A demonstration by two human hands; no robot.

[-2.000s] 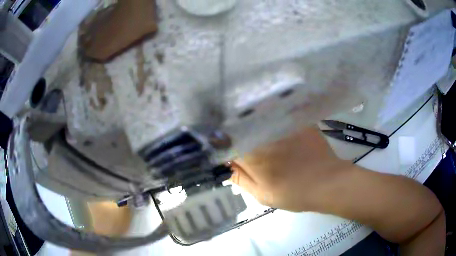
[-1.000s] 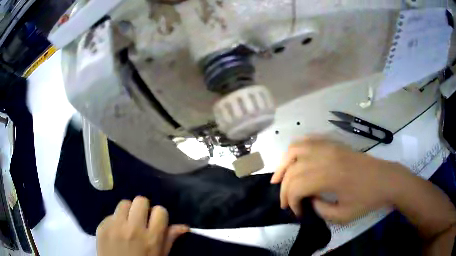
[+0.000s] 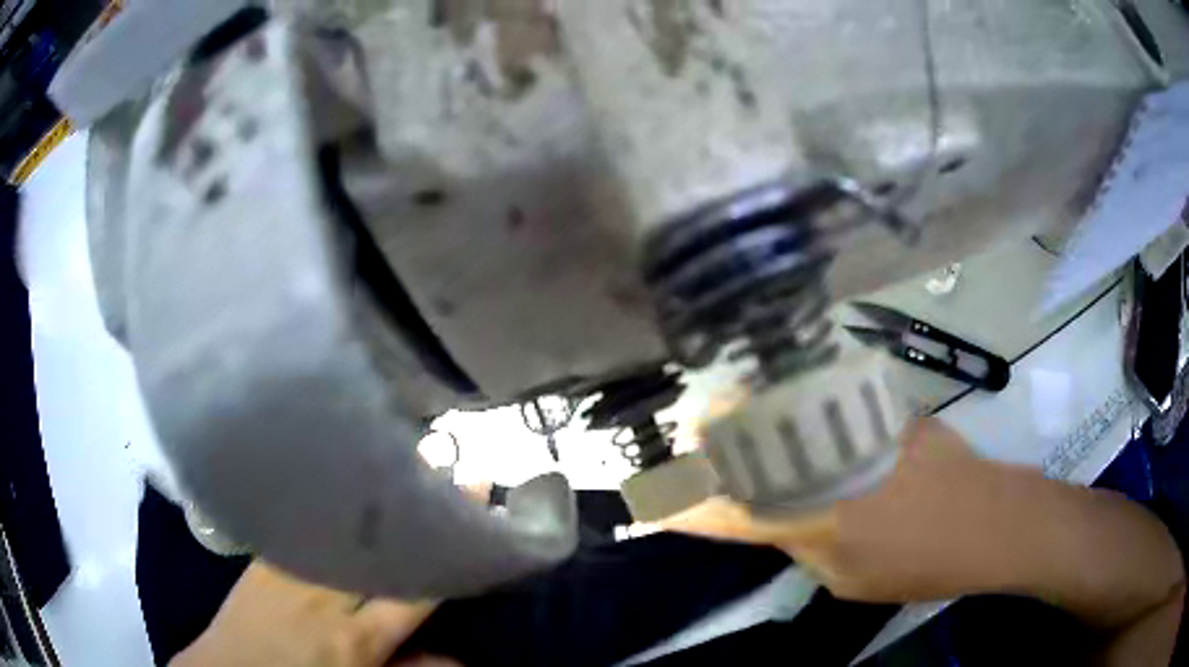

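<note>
Black fabric [image 3: 593, 593] lies below the needle area of a worn grey-white sewing machine head [image 3: 522, 261]. The lit needle area [image 3: 554, 437] shows behind the curved grey guard. A small pale strip [image 3: 639, 530] shows at the fabric's upper edge. My left hand [image 3: 307, 619] is at the bottom left on the fabric, cut off by the frame and partly covered by the guard. My right hand [image 3: 795, 541] reaches in from the right behind the white ribbed dial [image 3: 808, 437], its fingers near the pale strip. Fingertips of both hands are mostly hidden, so their grip is unclear.
Black thread snips [image 3: 932, 345] lie on the white table right of the dial. A notepad page [image 3: 1128, 196] is at the upper right. A ruler tape [image 3: 1093, 437] runs along the table's right front. The curved guard [image 3: 274, 378] fills the left.
My view has moved closer to the machine head. My right hand has moved inward beside the needle area, and my left hand is now partly behind the guard. The pale strip now shows.
</note>
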